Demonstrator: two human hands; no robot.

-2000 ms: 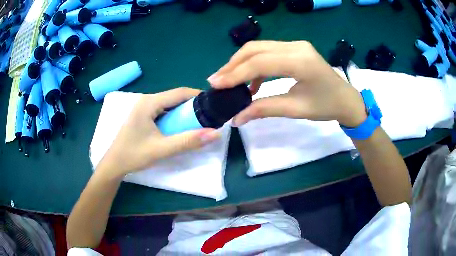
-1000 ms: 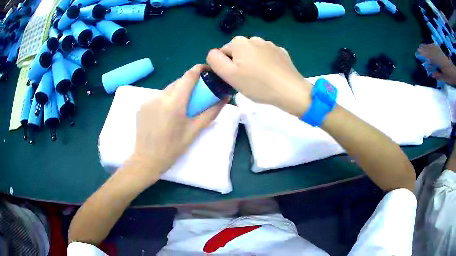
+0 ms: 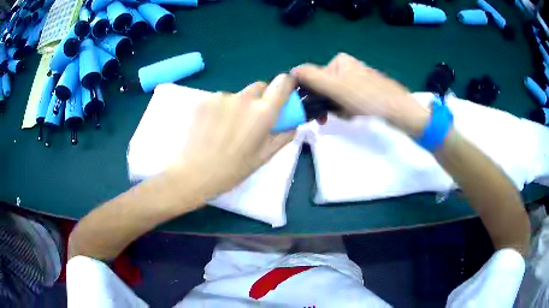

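Observation:
My left hand is closed around a light-blue body above the white pads. Only the body's right part shows past my fingers. A black ribbed cap sits at the body's right end. My right hand, with a blue wristband, grips the cap from above and the right. Both hands are somewhat blurred, and the fingers hide where cap and body meet.
A single blue body lies at left beside the white pad. Many blue bodies are heaped at upper left by a printed sheet. Loose black caps lie at right and along the back. A second white pad lies right.
The held body now lies nearly level, pointing right, instead of tilted. My right hand has moved right along with the cap. The other worker's hand at right is out of view.

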